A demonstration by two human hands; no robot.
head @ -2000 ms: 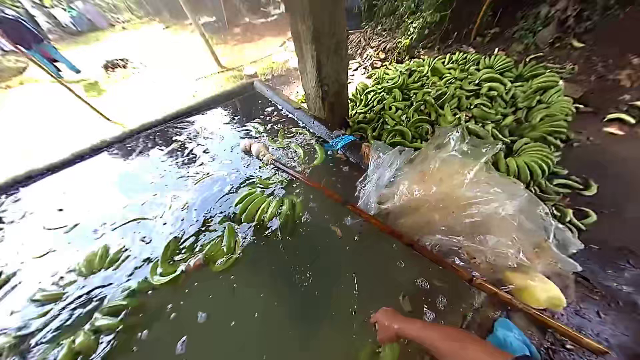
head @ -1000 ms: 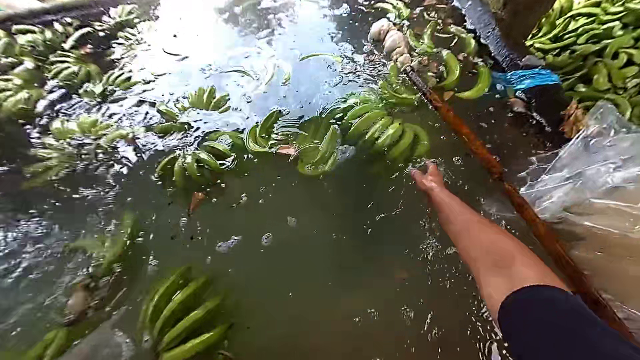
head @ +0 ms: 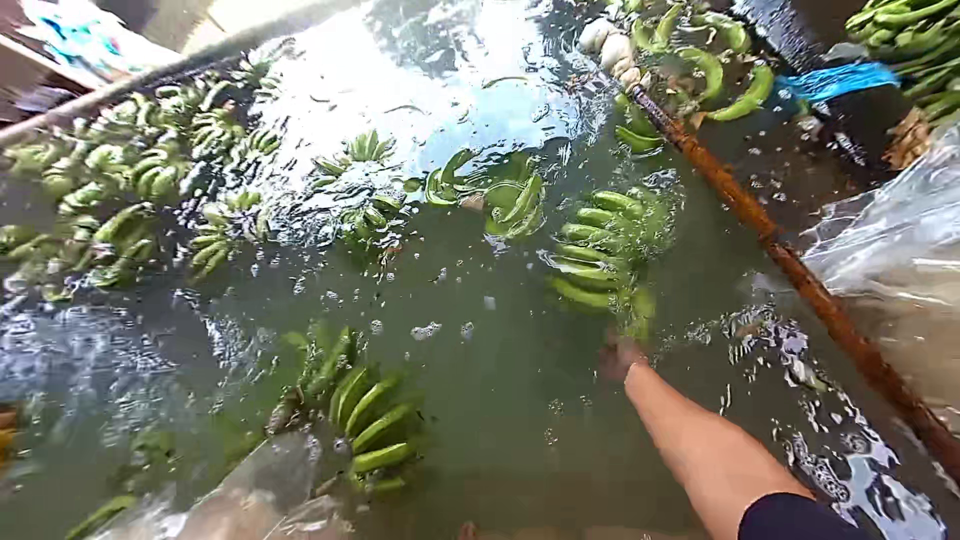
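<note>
My right hand point(head: 622, 356) is under the murky water at the lower end of a cluster of green bananas point(head: 600, 247). Water blurs its fingers, so the grip cannot be made out. My left hand cannot be made out; a small skin-coloured tip at the bottom edge is unclear. Another green banana cluster point(head: 379, 424) lies partly submerged at lower left, beside clear plastic point(head: 262, 480). Smaller clusters point(head: 517, 202) float farther off, and many more point(head: 142, 172) crowd the upper left.
A long reddish-brown pole point(head: 795, 274) slants across the right side, with pale lumps point(head: 615, 52) at its far end. Clear plastic sheeting point(head: 900, 217) lies beyond it. Blue material point(head: 840, 81) wraps the dark edge. A rim point(head: 225, 41) bounds the water at upper left.
My right hand has dipped under the water and moved closer. The banana cluster by it has turned and shifted closer too. The view has tilted down and left since the earliest frame.
</note>
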